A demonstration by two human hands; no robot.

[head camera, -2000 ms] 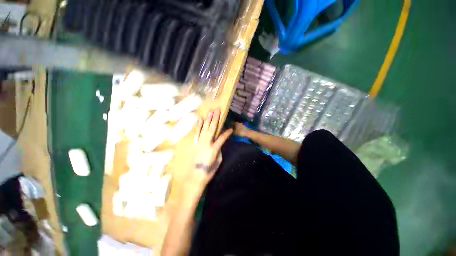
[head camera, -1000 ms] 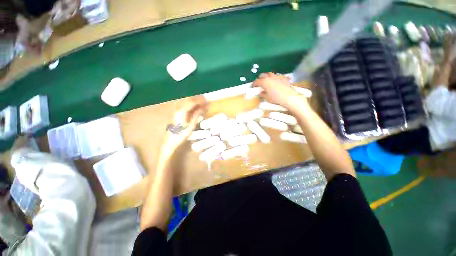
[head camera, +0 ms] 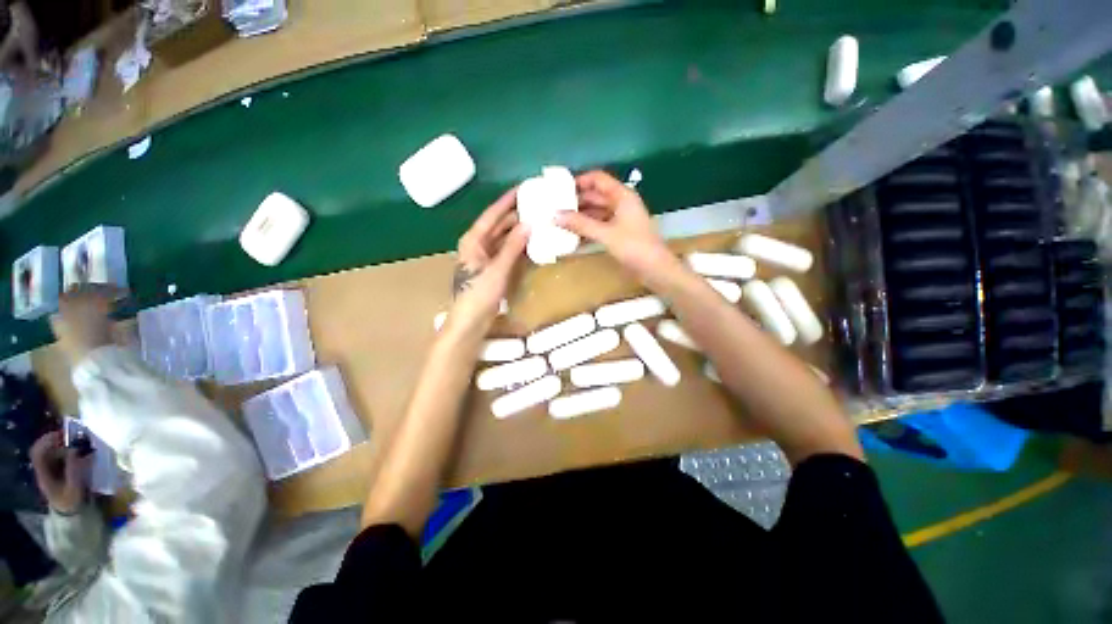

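Note:
My left hand (head camera: 494,241) and my right hand (head camera: 610,217) hold glossy white cases (head camera: 549,217) between them, above the bench's far edge. The held pieces overlap, and I cannot tell whether they are separate cases or one open case. Several white charging cases (head camera: 594,374) stand on edge, pill-shaped, on the brown bench (head camera: 427,402) below and between my forearms. More white cases (head camera: 773,252) lie right of my right forearm, and some are partly hidden by it.
A green conveyor belt (head camera: 342,159) beyond the bench carries white cases (head camera: 437,171). Wrapped black trays (head camera: 933,256) and a slanted metal bar (head camera: 902,116) are at right. Translucent compartment trays (head camera: 259,335) lie at left, beside a neighbour's white sleeve (head camera: 171,427).
My hands, apart over the bench a second ago, have come together at the far edge around white cases. The cases on the bench are more spread out. The view has shifted slightly.

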